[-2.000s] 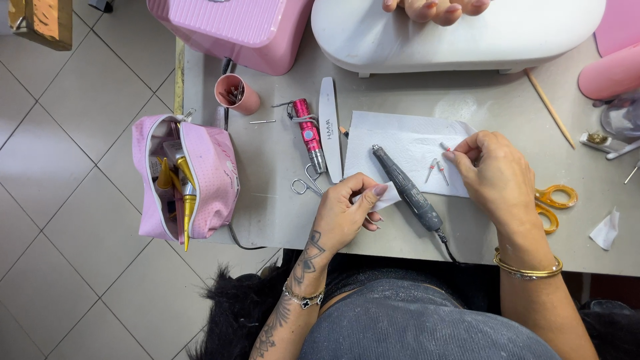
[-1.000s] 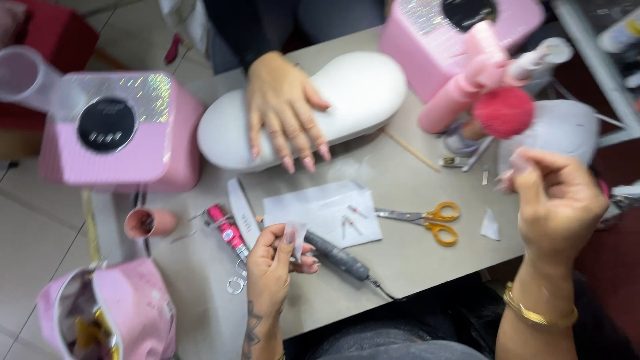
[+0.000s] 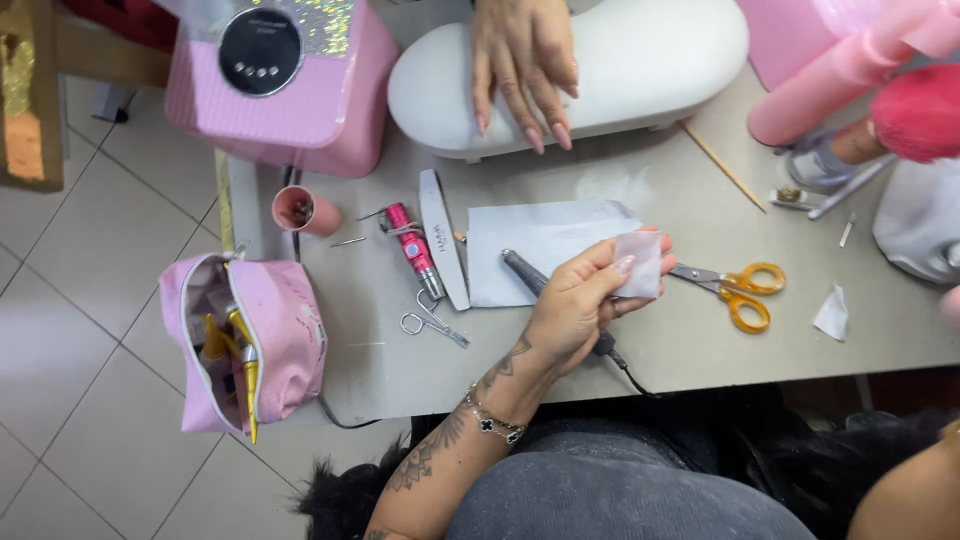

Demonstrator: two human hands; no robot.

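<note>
My left hand (image 3: 581, 300) holds a small white wipe (image 3: 637, 264) between thumb and fingers, above a white paper sheet (image 3: 551, 221). Under that hand, partly hidden, an electric nail drill handpiece (image 3: 523, 271) lies across the sheet. My right hand is out of view; only its forearm shows at the lower right edge. Orange-handled scissors (image 3: 739, 289) lie right of my left hand. To its left are a white nail file (image 3: 442, 240), a pink metal penlight (image 3: 412, 251) and small metal scissors (image 3: 433, 322).
Another person's hand (image 3: 525, 71) rests on a white padded armrest (image 3: 660, 67). Around it are a pink ribbed machine (image 3: 274, 124), a pink cup (image 3: 319, 214), an open pink pouch (image 3: 289, 337), a wooden stick (image 3: 720, 165), pink bottles (image 3: 810, 97) and a torn wipe piece (image 3: 832, 313).
My right hand has left the small bits on the paper and moved rightward out of view. The other person's hand, at the armrest's far edge earlier, now lies on top of it.
</note>
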